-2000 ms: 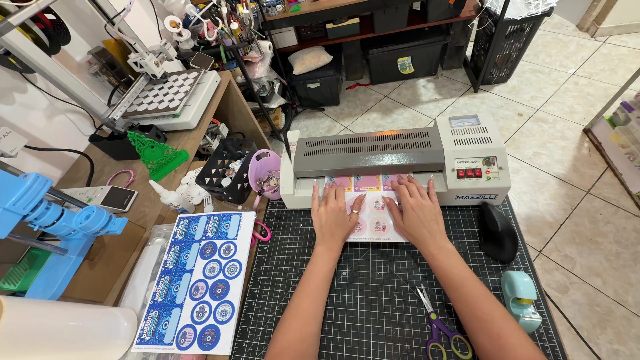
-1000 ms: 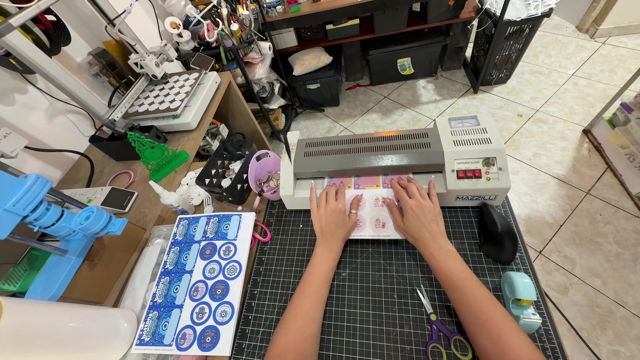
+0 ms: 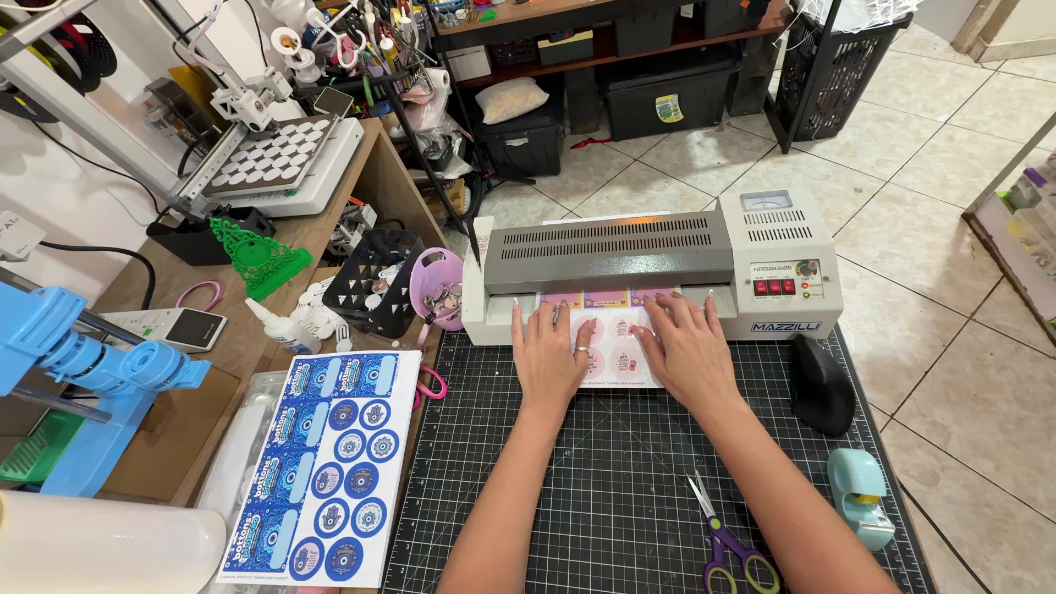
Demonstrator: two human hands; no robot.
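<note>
A grey and white laminator [image 3: 610, 256] stands across the far edge of a black cutting mat [image 3: 594, 478]. Part of a printed sheet with pink round designs [image 3: 615, 351] lies in its front slot. My left hand [image 3: 551, 351] rests flat on the sheet's left side, a ring on one finger. On the right side of the sheet lies my right hand [image 3: 689, 351], fingers spread toward the slot. Neither hand grips anything. Purple and green scissors [image 3: 726, 544] lie partly open on the mat, left of my right forearm.
Blue printed sheets [image 3: 330, 470] lie left of the mat. A black mouse [image 3: 822, 386] and a mint tape dispenser [image 3: 858, 495] are at the right. Behind the blue sheets stand a glue bottle [image 3: 285, 330], a black basket [image 3: 375, 285] and a purple bucket [image 3: 437, 289].
The printed sheet has gone slightly farther into the laminator's slot, with both hands still resting on it.
</note>
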